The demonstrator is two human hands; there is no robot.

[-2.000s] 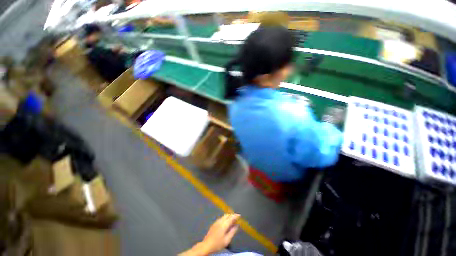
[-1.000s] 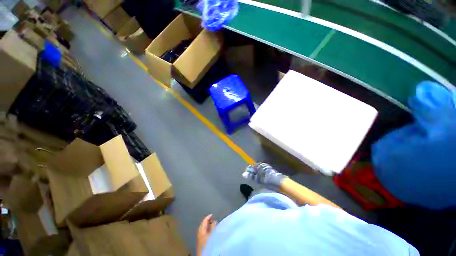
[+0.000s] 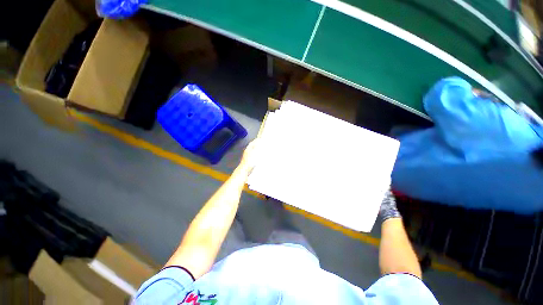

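A blank white foam tray (image 3: 324, 164), which looks like a stack of several, lies in front of me at the middle. My bare left hand (image 3: 250, 156) is at its left edge; the fingers are partly hidden by the tray. My gloved right hand (image 3: 389, 207) is at its lower right edge, in a grey mottled glove, with its fingers mostly hidden. The hands hold the tray from opposite sides. A piece of brown carton (image 3: 274, 104) shows at the tray's upper left corner.
A blue plastic stool (image 3: 193, 119) stands left of the tray. An open carton of black parts (image 3: 110, 68) is at upper left. The green bench (image 3: 357, 74) runs across the top. A person in blue (image 3: 470, 155) is close on the right. Carton flaps (image 3: 77, 277) show at lower left.
Both hands have moved to opposite sides of the white tray and taken hold of it. The view has moved closer to the tray and stool.
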